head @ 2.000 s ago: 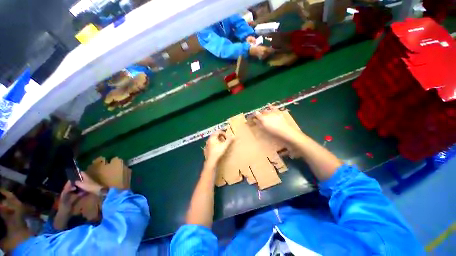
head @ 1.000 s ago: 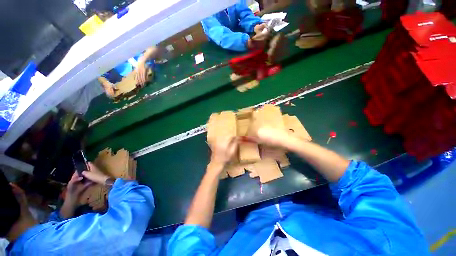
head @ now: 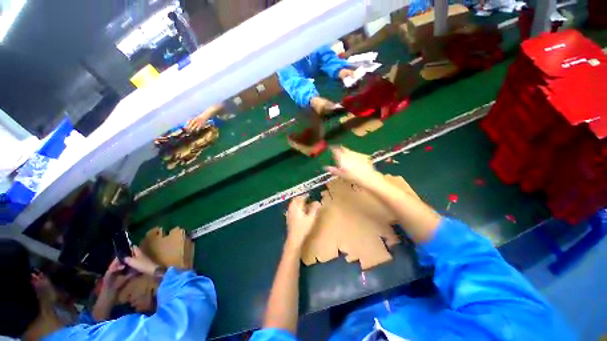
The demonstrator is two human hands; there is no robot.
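Note:
A pile of flat brown box blanks point(head: 353, 223) with notched edges lies on the dark green worktop in front of me. My left hand point(head: 303, 216) is at the pile's left edge, fingers slightly curled and apart, with nothing seen in it. My right hand point(head: 353, 166) reaches over the pile's far edge to the pale rail, fingers extended and empty. Just beyond it, a blurred folded box point(head: 307, 141), brown and red, is on the green belt, apart from my fingers.
A tall red blank stack point(head: 546, 126) stands at right. Across the belt a worker's hands point(head: 326, 105) are near a red box point(head: 373, 96) and white sheets. At left a neighbour's hands point(head: 140, 260) hold a dark phone beside brown blanks point(head: 170, 246). A white shelf point(head: 200, 100) crosses above.
The part-folded box that was between my hands a second ago is gone from the pile. A folded box is now on the belt. My right hand has moved forward; my left is at the pile's edge.

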